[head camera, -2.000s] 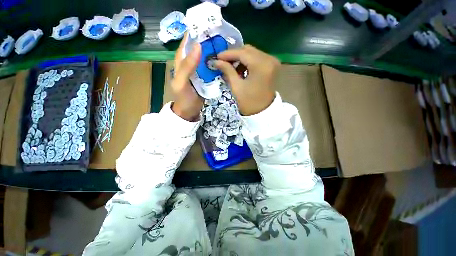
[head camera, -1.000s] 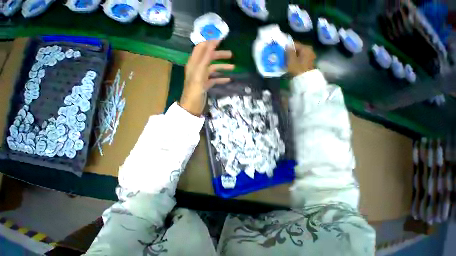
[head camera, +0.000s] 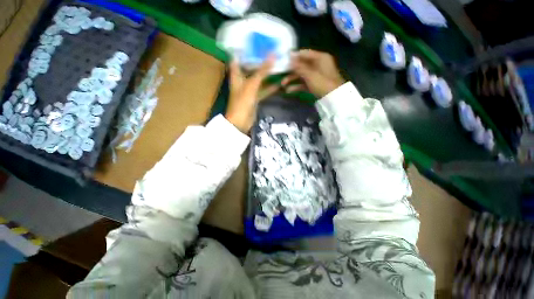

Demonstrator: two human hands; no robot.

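A white housing [head camera: 285,45] with a blue centre is blurred above the belt's near edge. My left hand [head camera: 249,96] grips its lower edge, fingers overlapping the blue area. My right hand [head camera: 321,71] is at the housing's lower right edge with fingers bent; blur hides whether it grips it. The centre parts bin [head camera: 290,108] lies below both hands, dark grey with a blue near end. It holds a heap of small white angular parts [head camera: 287,169].
The green conveyor belt [head camera: 375,87] carries several white-and-blue housings. At left, a dark bin [head camera: 76,55] holds pale round discs [head camera: 82,111]. Thin whitish rods [head camera: 137,111] lie beside it on cardboard [head camera: 187,76]. Stacked trays [head camera: 497,257] stand at lower right.
My right hand no longer holds the housing it had at the right. My left hand, open before, now grips a housing. Both hands have come together, and the view has turned.
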